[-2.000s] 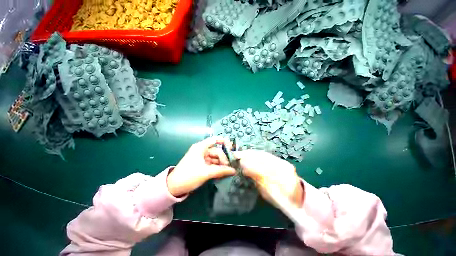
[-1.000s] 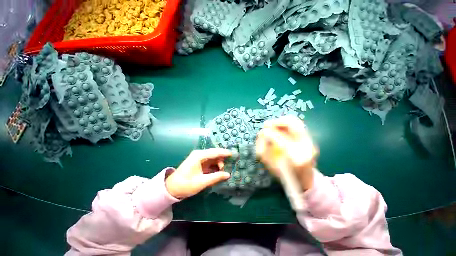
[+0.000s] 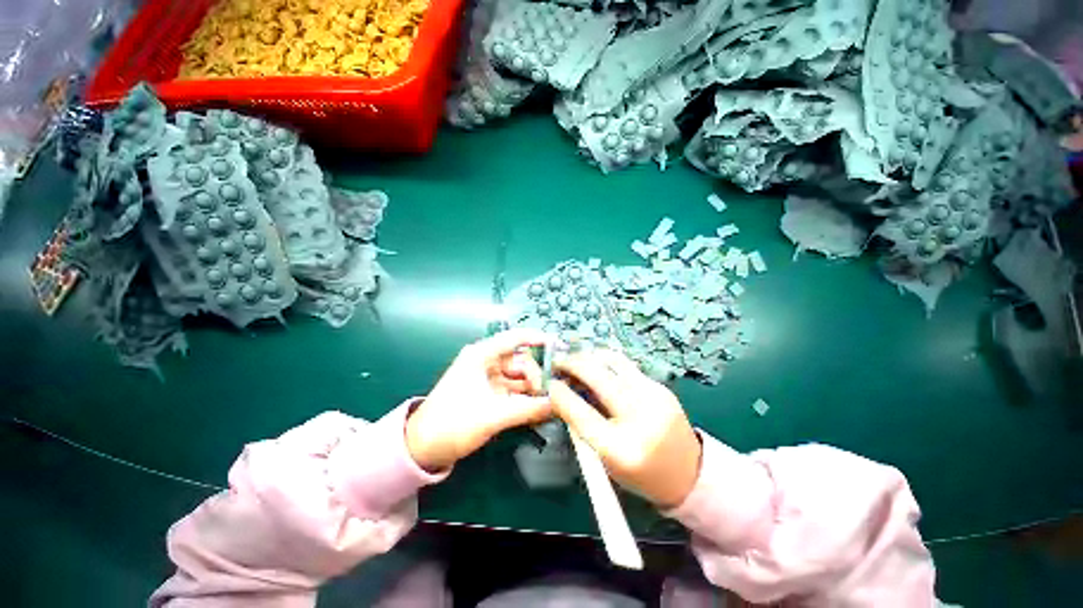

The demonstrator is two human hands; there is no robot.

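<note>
A grey-green studded rubber sheet [image 3: 568, 299] lies in front of me, its far end flat on the table and its near part at my fingers. My left hand [image 3: 475, 398] pinches the sheet's near part between thumb and fingers. My right hand [image 3: 635, 430] meets it there and holds a slim pale tool [image 3: 603, 499] whose long end points down toward the table's near edge. The tool's working tip is hidden by the fingers. Small cut rubber pieces [image 3: 683, 311] lie in a low pile right of the sheet.
A red basket [image 3: 273, 105] of yellow parts [image 3: 306, 36] stands at the far left. A smaller sheet pile [image 3: 220, 232] lies at left, beside a dotted orange plate [image 3: 54, 271]. A large sheet pile [image 3: 808, 95] spans the far centre to right. The table's near edge [image 3: 558, 533] curves before me.
My right hand has moved from over the small pieces back left to my left hand, uncovering the pile. The sheet's near part, spread flatter a second ago, is now mostly hidden at my hands.
</note>
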